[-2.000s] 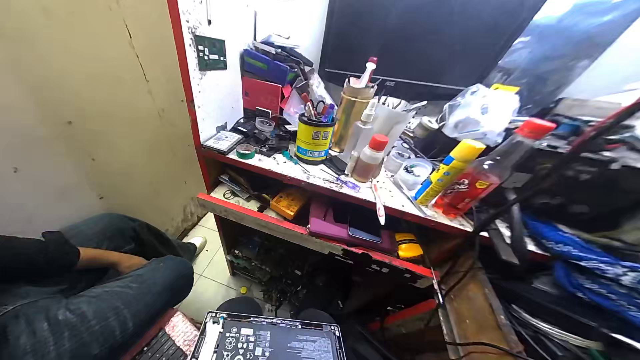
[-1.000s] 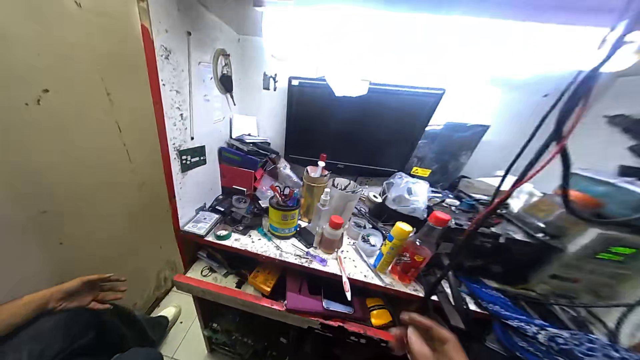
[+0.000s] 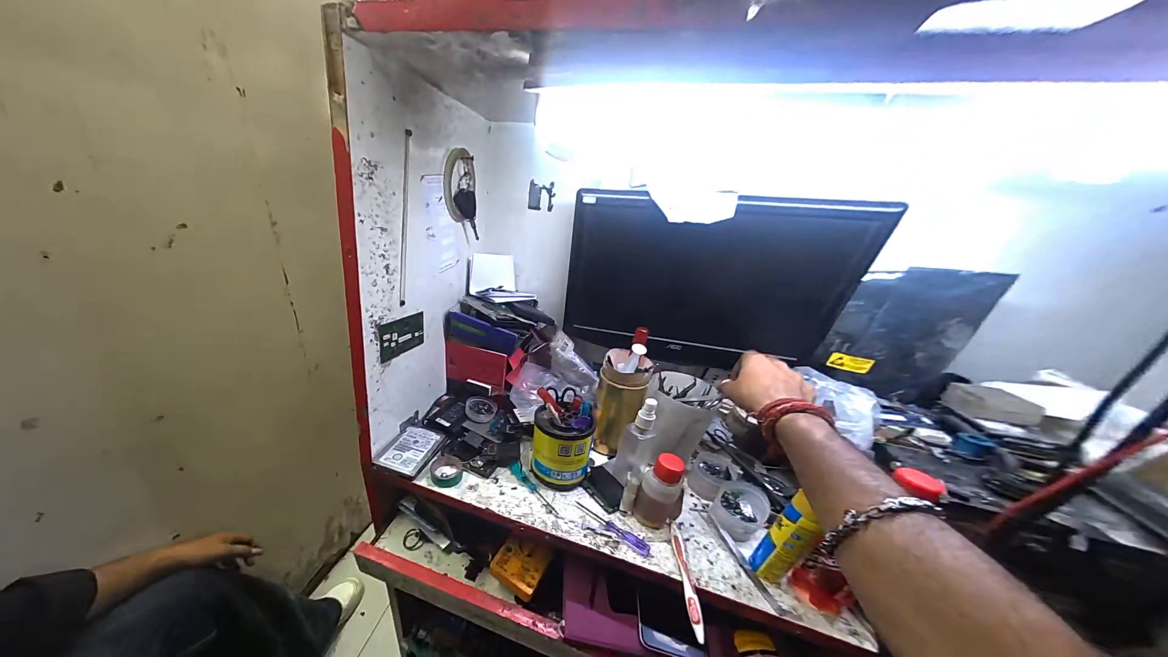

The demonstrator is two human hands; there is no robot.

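My right hand (image 3: 765,381) reaches in from the lower right, palm down, with a red cord and a metal chain bracelet around the wrist. Its fingertips are beside the rim of a white cup (image 3: 680,420) holding tweezers and other thin tools, in front of the black monitor (image 3: 721,283). Whether the fingers grip anything cannot be told. Close by stand a brown cylindrical holder (image 3: 622,411), a clear spray bottle (image 3: 639,443) and a red-capped bottle (image 3: 662,493). Small round tubs (image 3: 741,509) lie below the forearm. My left hand is out of view.
Another person's hand (image 3: 219,549) rests at the lower left. On the bench are a yellow-labelled tool pot (image 3: 561,452), a hard drive (image 3: 410,451), a purple-handled screwdriver (image 3: 628,538) and a toothbrush (image 3: 686,584). The open drawer (image 3: 456,593) juts out below. Cables hang at right.
My right hand has moved from the bench's front edge up and inward to the cup of tools. The view has swung upward; the opened laptop seen earliest is out of view.
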